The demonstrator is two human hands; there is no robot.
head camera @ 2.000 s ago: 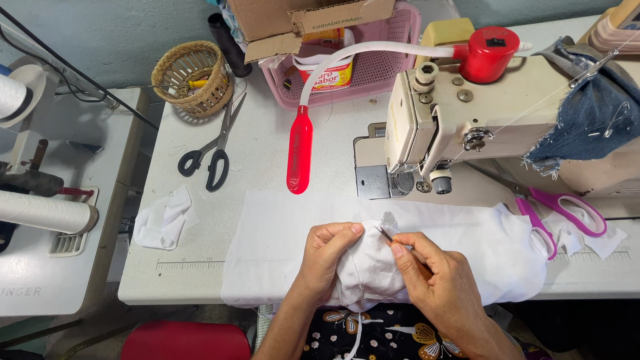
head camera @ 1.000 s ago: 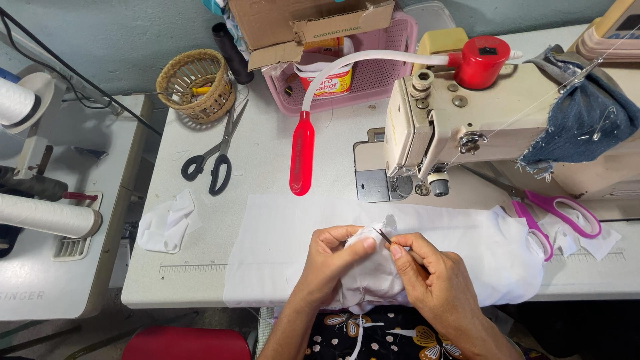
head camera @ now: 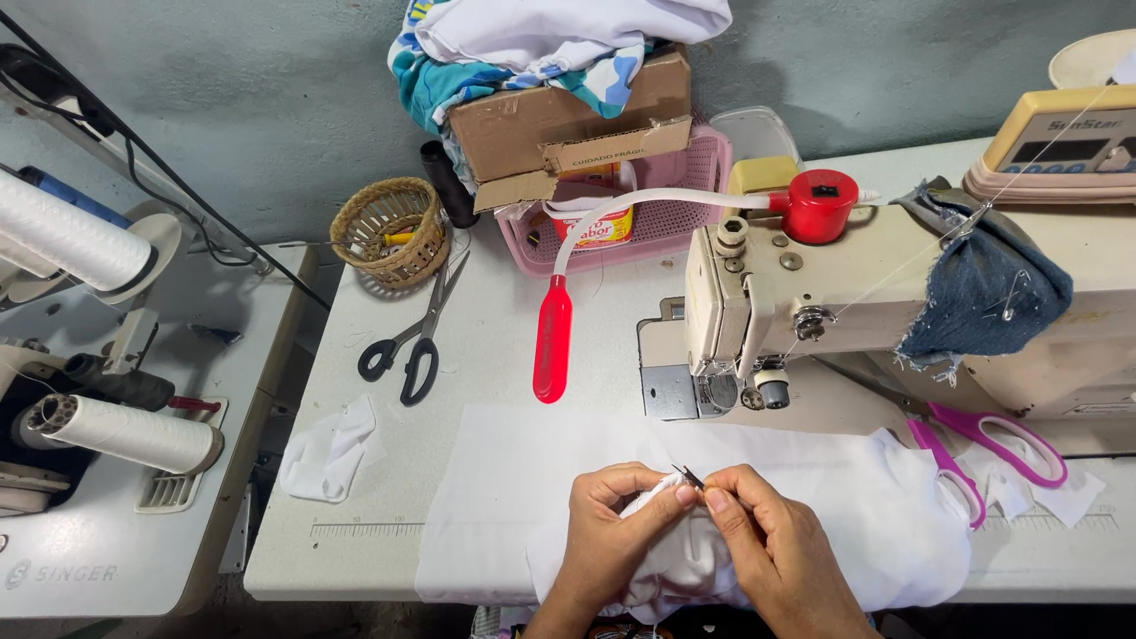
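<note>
My left hand [head camera: 626,524] pinches a gathered edge of white fabric [head camera: 683,564] between thumb and fingers, at the front of the table. Against that edge, my right hand [head camera: 763,524] holds a small dark pointed tool [head camera: 689,477], its tip at the left fingertips; whether it is a seam ripper or small snips I cannot tell. More white fabric [head camera: 532,470] lies flat beneath and around both hands. Behind them stands the head of a sewing machine [head camera: 719,311], with its needle area above the metal plate [head camera: 679,390].
Black-handled scissors [head camera: 417,342], a wicker basket [head camera: 390,232] and a red lamp with a flexible neck [head camera: 552,342] are at the back left. Purple-handled scissors [head camera: 1021,444] lie right. A pink plastic basket [head camera: 524,253] stands behind. Another machine's table [head camera: 177,568] is left.
The view has tilted up, showing more of the wall and the cloth on the cardboard box. Both hands remain together at the white fabric's edge, with the dark tool still in my right hand.
</note>
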